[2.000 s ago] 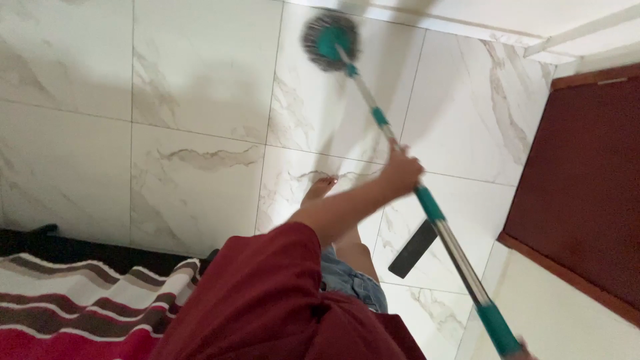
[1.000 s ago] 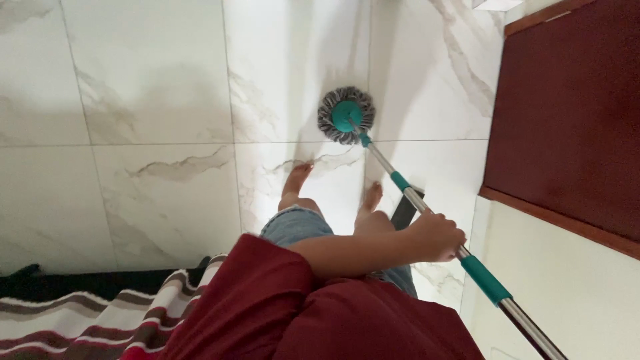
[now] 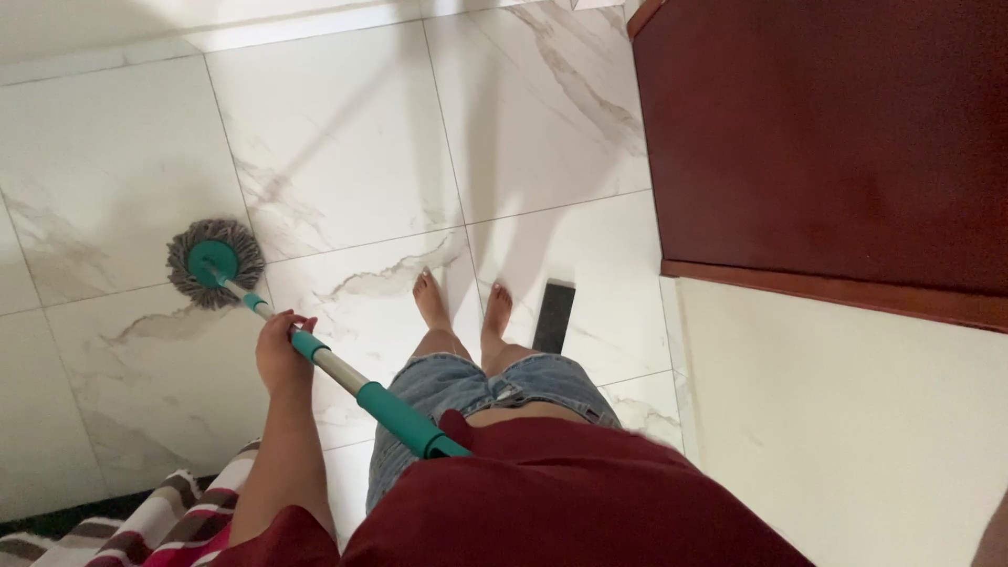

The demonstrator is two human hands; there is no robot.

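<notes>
My left hand (image 3: 285,350) grips the metal pole of a spin mop (image 3: 340,372) with teal plastic sleeves. The round mop head (image 3: 214,263), with grey-brown strands around a teal disc, lies on the marble-patterned tile floor (image 3: 354,142) at the left. From there the pole slants down to the right, and its near end is hidden at my dark red shirt. My right hand is out of view; a small piece of skin shows at the lower right edge.
My bare feet (image 3: 429,299) stand on the tiles, beside a dark rectangular object (image 3: 554,316). A striped cloth (image 3: 185,512) hangs at the lower left. A dark red panel with a wooden edge (image 3: 827,295) is at the right, above a pale wall (image 3: 835,394). Another wall base runs along the top left.
The mop head has swung to the left, away from in front of my feet. My left hand has gone left with the pole. My right hand, at the pole's lower end two seconds ago, is no longer visible.
</notes>
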